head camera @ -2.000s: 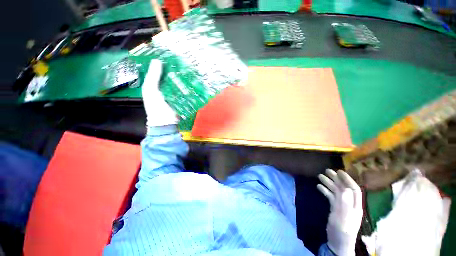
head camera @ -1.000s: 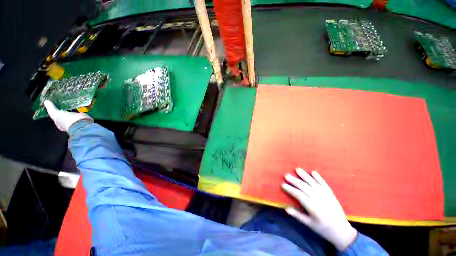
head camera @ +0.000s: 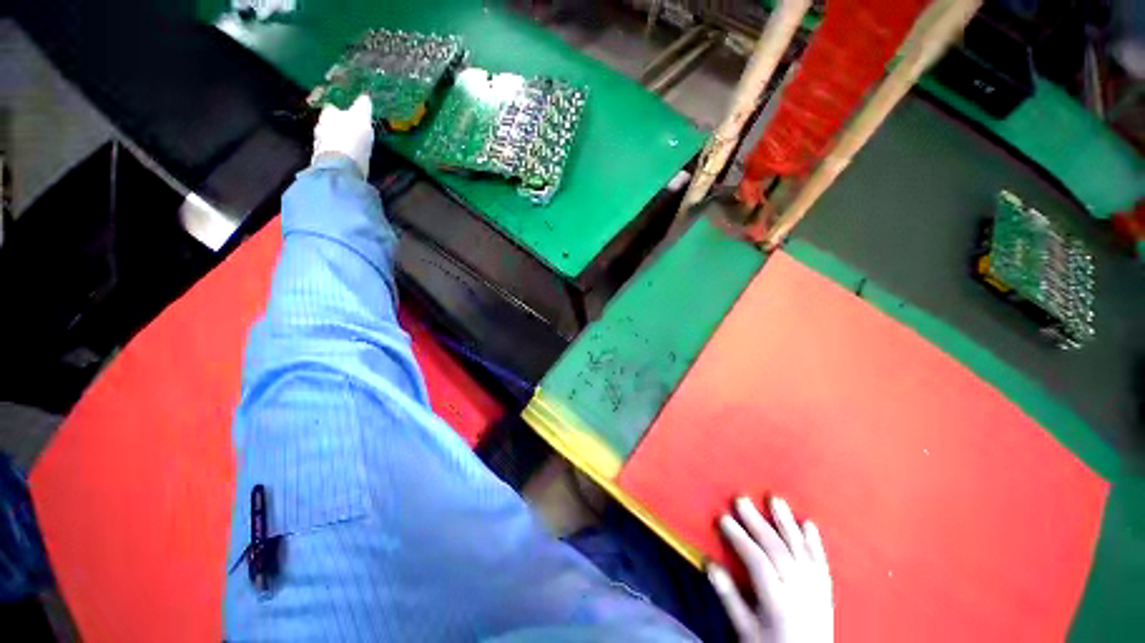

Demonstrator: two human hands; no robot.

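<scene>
My left hand [head camera: 343, 131], in a white glove, is at the near edge of a circuit board [head camera: 399, 78] on the green mat at the upper left. Its fingertips are hidden by the hand and board, and the board looks held. A second circuit board [head camera: 509, 131] lies beside it on the same mat, close to or touching it. My right hand [head camera: 781, 575], also white-gloved, rests with fingers apart on the red sheet [head camera: 879, 440] at its near edge. It holds nothing.
Another circuit board [head camera: 1040, 269] lies on the dark conveyor [head camera: 910, 189] at right. Two wooden sticks and a red wrapped piece [head camera: 829, 94] rise between the green mat [head camera: 603, 151] and conveyor. A lower red surface [head camera: 151, 440] is at left. A pen is clipped on the blue sleeve.
The view has turned left. My left hand is still at the left board, which now sits closer to the second board. My right hand stays on the red sheet, nearer the bottom of the picture.
</scene>
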